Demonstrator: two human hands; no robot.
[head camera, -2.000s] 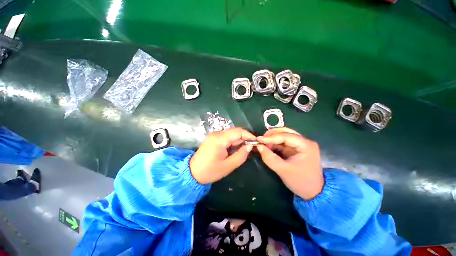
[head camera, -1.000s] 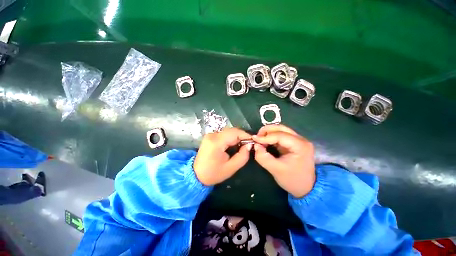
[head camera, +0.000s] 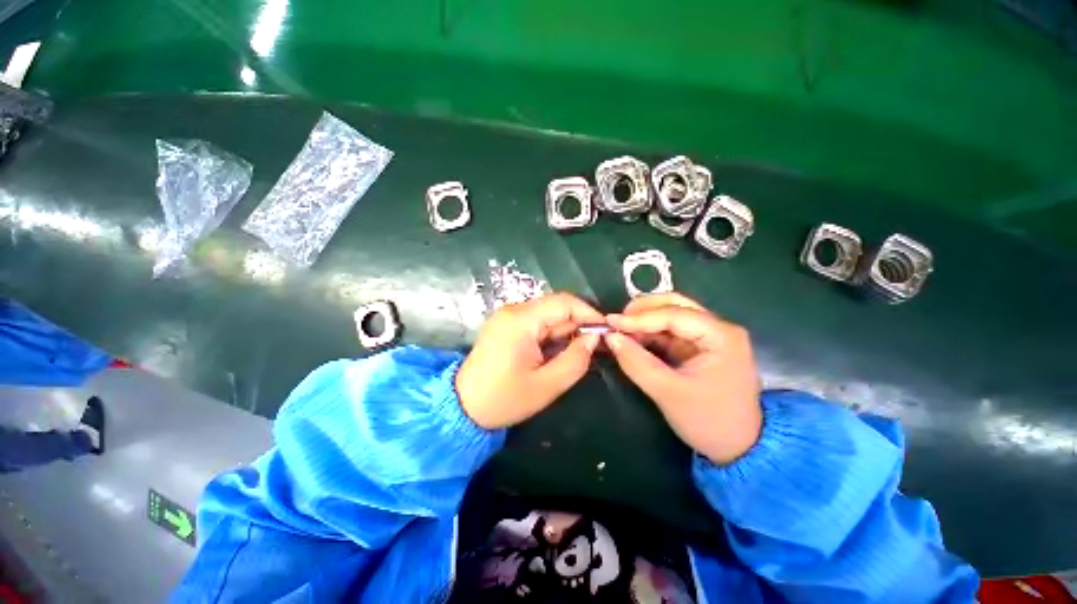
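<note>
My left hand (head camera: 529, 361) and my right hand (head camera: 694, 375) meet at the fingertips over the near part of the mat. Between both thumbs and forefingers they pinch a small, thin silver piece (head camera: 595, 330), seen edge-on; it may be a watch case, but the fingers hide most of it. A loose pile of tiny silver-white fittings (head camera: 513, 283) lies on a clear sheet just beyond my left hand. A single silver watch case (head camera: 647, 291) lies just beyond my right hand. No tweezers can be made out.
Single watch cases lie at the left (head camera: 377, 342) and centre left (head camera: 448, 224). A cluster (head camera: 621, 205) lies right of centre, and two stacks (head camera: 831, 274) farther right. Two clear bags (head camera: 317, 195) lie at upper left. Another person's leg and shoe (head camera: 92, 425) show at the left edge.
The whole view shifts slightly as the head moves. Both hands stay together with the small piece between the fingertips. Nothing else has visibly changed on the mat.
</note>
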